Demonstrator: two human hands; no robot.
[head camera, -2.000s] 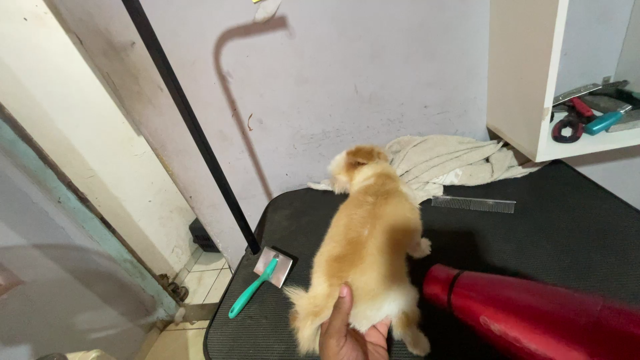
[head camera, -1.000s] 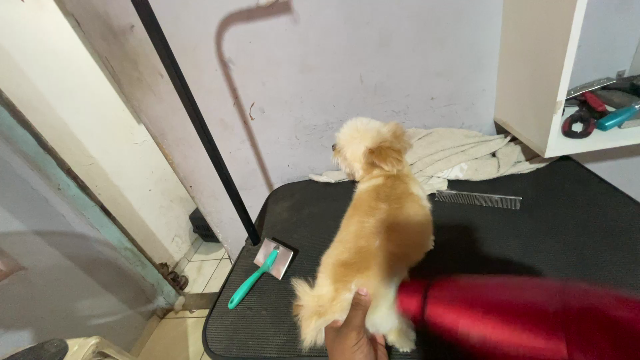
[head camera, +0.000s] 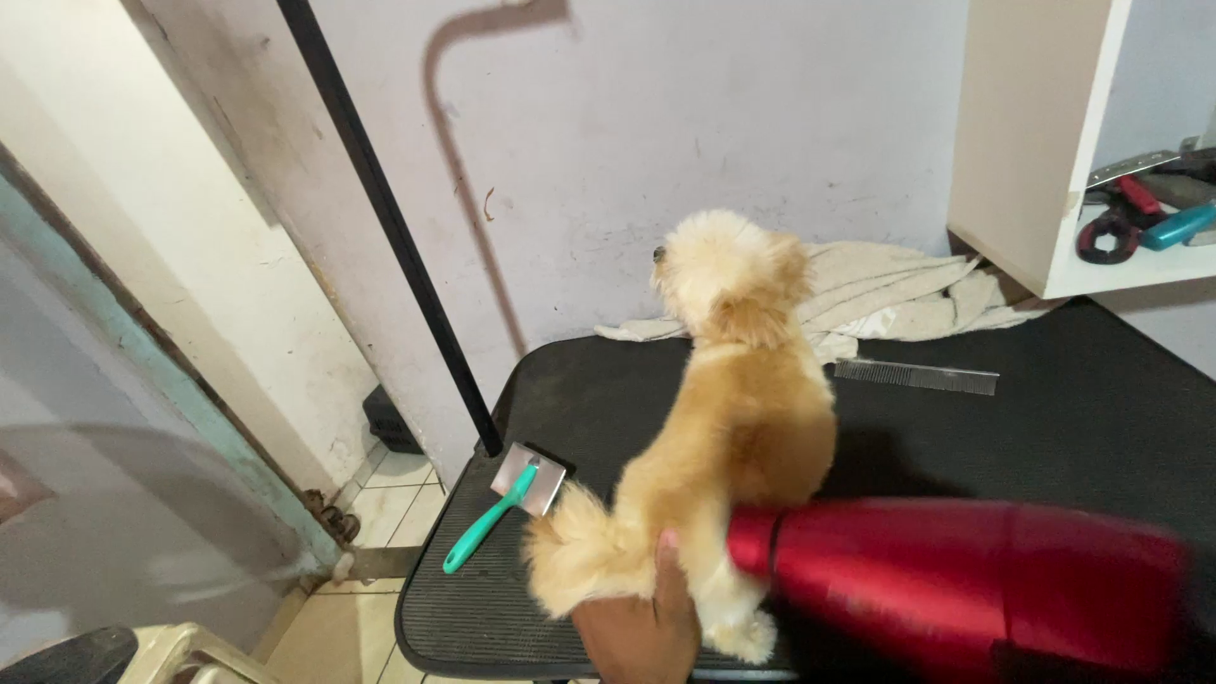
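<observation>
A small cream-and-tan dog (head camera: 736, 427) stands on the black ribbed grooming table (head camera: 608, 389), its back to me and its head turned left. My left hand (head camera: 641, 627) holds its hindquarters below the tail, thumb upright against the rump, fingers mostly hidden by fur. From the right, the nozzle of a red hair dryer (head camera: 931, 570) is close to the dog's hind leg and flank. My right hand is not in view. Left of the tail lies a slicker brush with a green handle (head camera: 491, 522). A metal comb (head camera: 917, 376) lies right of the dog's shoulders.
A crumpled beige towel (head camera: 893, 290) lies along the wall behind the dog. A black upright pole (head camera: 399, 228) stands at the table's left edge. At the right, a white shelf unit (head camera: 1031, 142) holds several grooming tools (head camera: 1154, 204). A plastic chair (head camera: 190, 655) is at lower left.
The dog's head has risen and its body is more upright than two seconds ago. The dryer nozzle has moved left, closer to its hindquarters. My left hand has shifted left beneath the tail.
</observation>
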